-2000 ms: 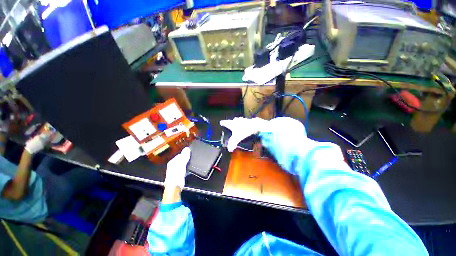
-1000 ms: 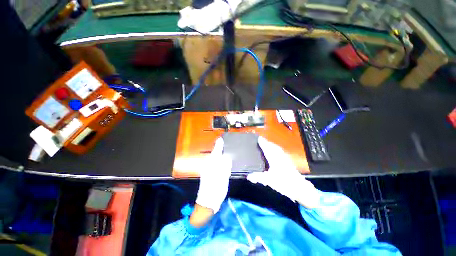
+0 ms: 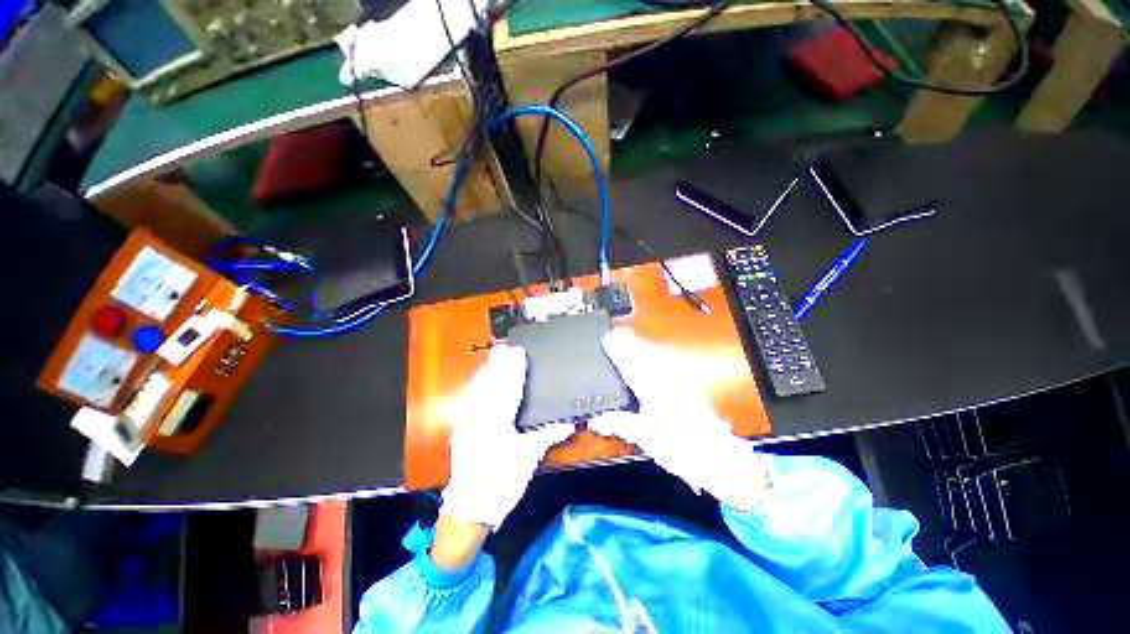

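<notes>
A dark square set-top box (image 3: 570,369) lies over the orange test fixture (image 3: 436,372), its far edge against the fixture connectors (image 3: 554,305). My left hand (image 3: 493,434), in a white glove, grips the box's left side. My right hand (image 3: 663,409), also in a white glove, grips its right side. The fingertips partly cover the box's sides. The blue Ethernet cable (image 3: 604,186) arches down to the fixture's far edge. Whether the box's ports are fully in the connectors cannot be seen.
The remote control (image 3: 776,325) and blue marker pen (image 3: 830,279) lie to the right. Dark boxes (image 3: 874,204) lie behind them. The orange meter case (image 3: 155,347) stands at left, another box (image 3: 366,279) beside it. A red-lined bin (image 3: 325,564) is below the bench.
The box was at my left hand beside the meter case; both hands then brought it over the fixture. It has since moved forward against the connectors. The view has swung down and tilted.
</notes>
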